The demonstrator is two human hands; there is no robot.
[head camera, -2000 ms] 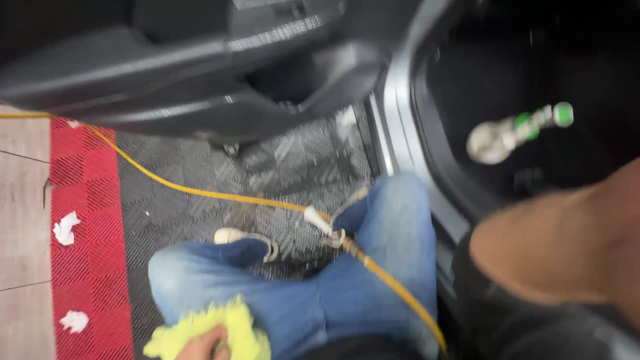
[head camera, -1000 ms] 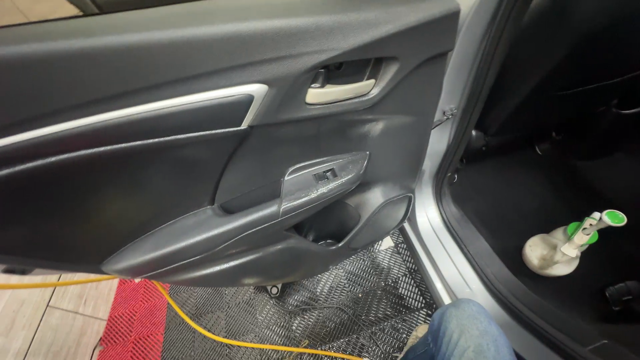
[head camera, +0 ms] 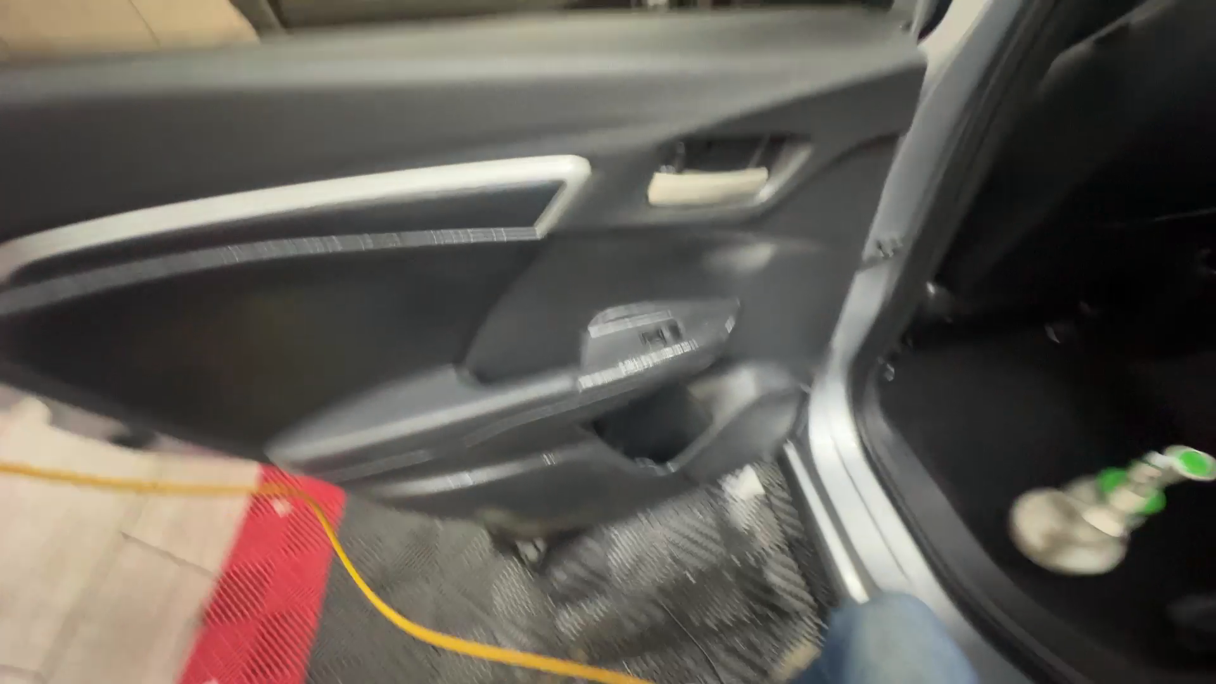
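Neither my left hand nor my right hand shows in the head view now. An open car door's dark inner panel (head camera: 380, 332) fills much of the blurred picture, with a pale inner door handle (head camera: 708, 187), a window switch (head camera: 662, 332) on the armrest and a door pocket (head camera: 655, 427) low down. A whitish spray bottle with green parts (head camera: 1069, 532) stands on the dark car floor at the right. My knee in blue jeans (head camera: 888, 646) is at the bottom edge, beside the door sill.
A yellow hose or cable (head camera: 408, 622) runs across the floor under the door. Black ribbed floor tiles (head camera: 437, 579) adjoin a red tile strip (head camera: 266, 579) and pale flooring (head camera: 85, 551) at the left. The silver door frame (head camera: 845, 475) separates the door from the dark car interior.
Two seconds ago one hand held a yellow-green cloth at the lower left and the other hand or forearm was at the right; both are out of view now. The view has swung up to the door panel.
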